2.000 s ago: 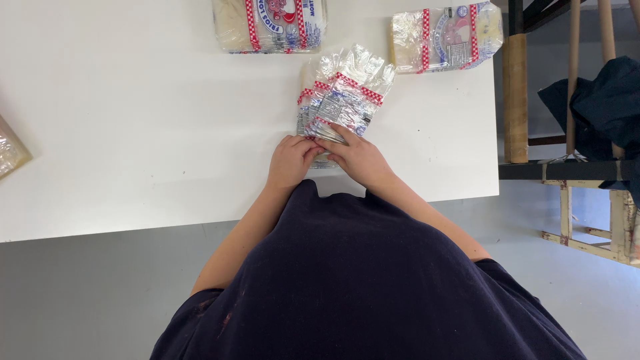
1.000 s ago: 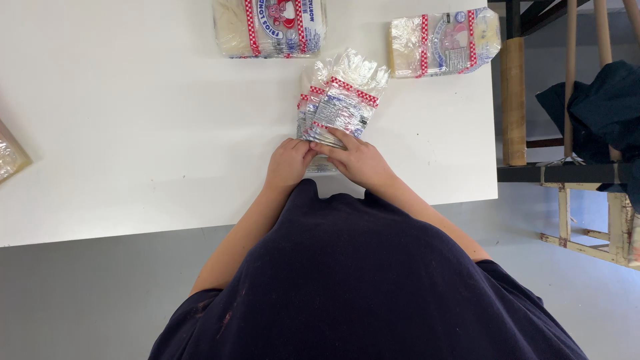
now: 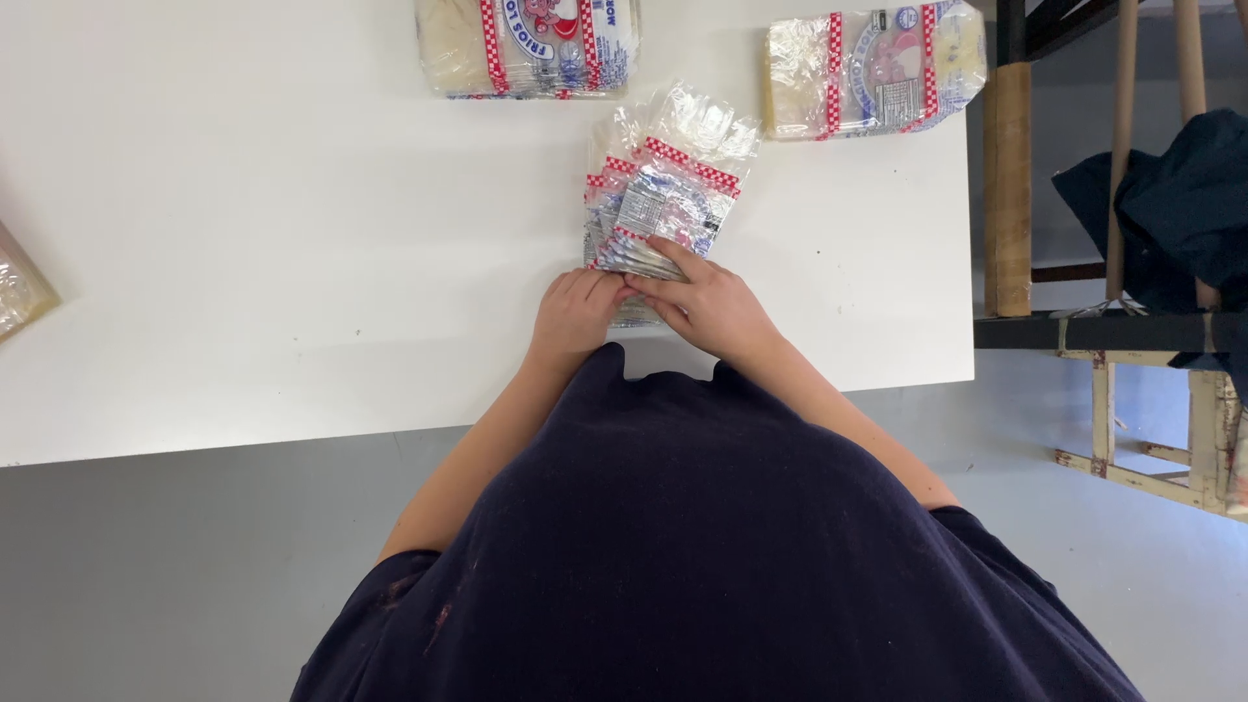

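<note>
Several clear plastic bags [image 3: 673, 200] with red checkered bands and blue print lie fanned and overlapping near the front edge of the white table [image 3: 234, 244]. My left hand [image 3: 577, 317] has its fingers curled at the lower left edge of the bags. Touching the lower part of the top bag, my right hand [image 3: 707, 297] has its index finger laid on the plastic and its other fingertips close to my left ones. Whether either hand pinches the plastic is hard to see, since the fingers hide the contact.
Beyond the bags lies a stack of printed plastic bags [image 3: 531, 54]; another stack [image 3: 873, 73] sits at the back right. A plastic-wrapped thing [image 3: 18, 288] shows at the left edge. Right of the table stand a dark frame with wooden poles [image 3: 1121, 156], dark cloth [image 3: 1185, 210] and a worn wooden frame [image 3: 1102, 409].
</note>
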